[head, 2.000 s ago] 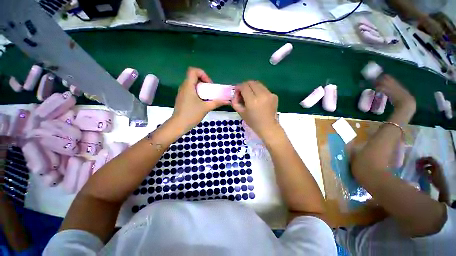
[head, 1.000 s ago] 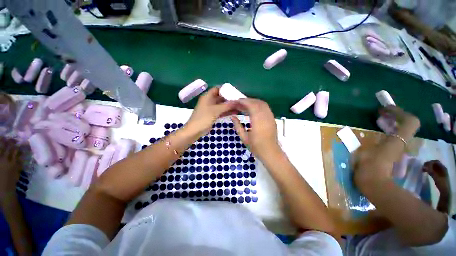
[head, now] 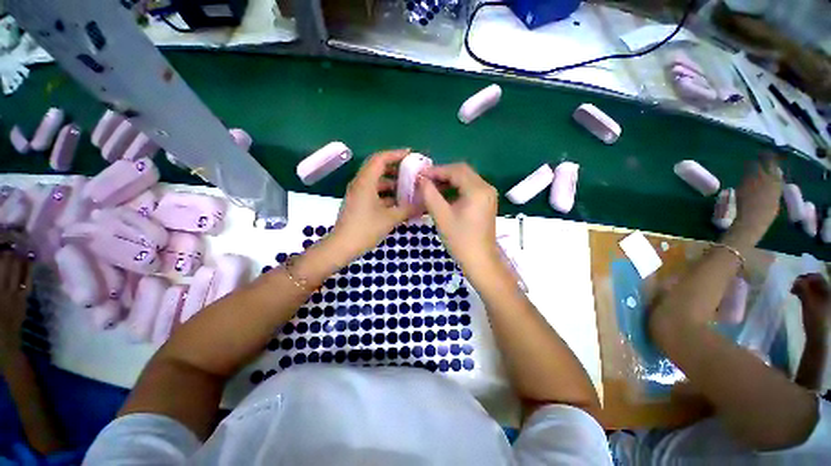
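Note:
A pink housing (head: 409,180) is held nearly upright between my two hands, above the far edge of the sticker sheet. My left hand (head: 372,202) grips it from the left side. My right hand (head: 463,211) has its thumb and fingers on the housing's right side, near the upper end. Whether a sticker is under the right fingertips cannot be told. The sticker sheet (head: 383,305) with rows of dark round dots lies flat below my hands and forearms.
A pile of pink housings (head: 123,238) lies at left beside a grey metal post (head: 173,109). Spaced housings lie on the green conveyor belt (head: 383,100). At right, a neighbour's arm (head: 702,282) reaches over a brown board (head: 606,364) towards the belt.
The housing in my hands has turned from lying sideways to nearly upright. Housings on the belt's middle have shifted left. The neighbour's hand at right has moved up and right.

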